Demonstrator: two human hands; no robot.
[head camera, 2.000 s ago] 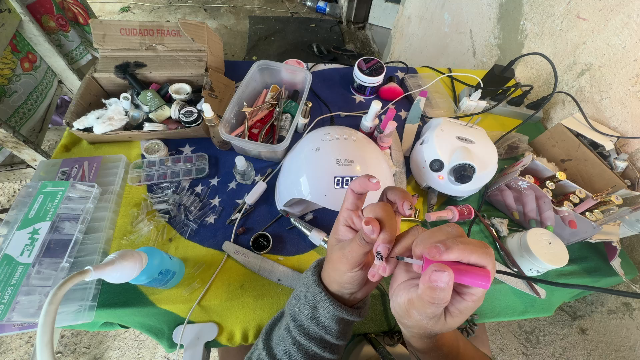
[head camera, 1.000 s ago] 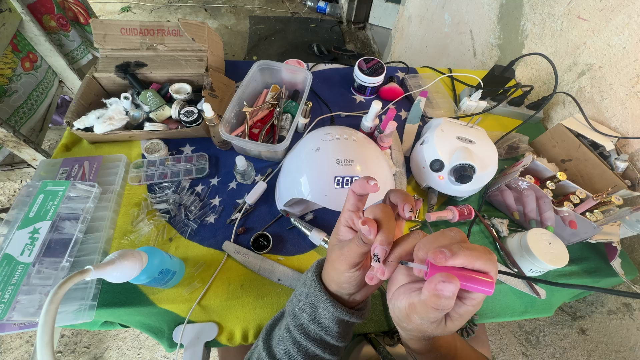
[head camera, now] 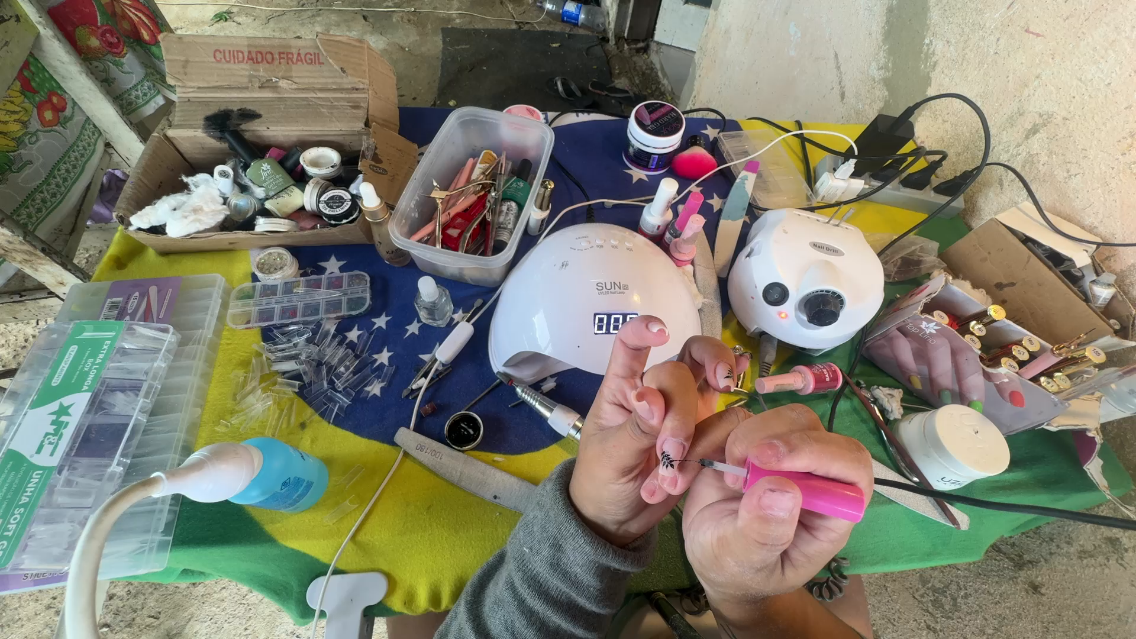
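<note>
My right hand (head camera: pixel 772 506) grips the pink handle (head camera: pixel 808 493) of a fine nail-art brush between thumb and fingers. The thin tip of the brush (head camera: pixel 701 462) points left, at or very near a fingernail of my left hand (head camera: pixel 643 426); exact contact is hard to tell. A black leaf-like design (head camera: pixel 667 460) shows on that nail. My left hand, in a grey sleeve (head camera: pixel 541 559), has its fingers bent and spread, with no held object visible. Both hands are close together in front of the white nail lamp (head camera: pixel 568 293).
A white nail drill machine (head camera: pixel 803 280) stands behind my hands, its handpiece (head camera: pixel 546 408) left of them. Around lie a pink-capped bottle (head camera: pixel 803 379), white jar (head camera: pixel 954 444), nail file (head camera: pixel 461 466), clear tips (head camera: pixel 324 368), tool tub (head camera: pixel 470 195), cardboard box (head camera: pixel 257 115) and blue bottle (head camera: pixel 280 475). A black cable (head camera: pixel 1003 506) runs right.
The brush has shifted slightly left since one second ago, bringing its tip closer to the decorated nail. My left hand keeps nearly the same pose.
</note>
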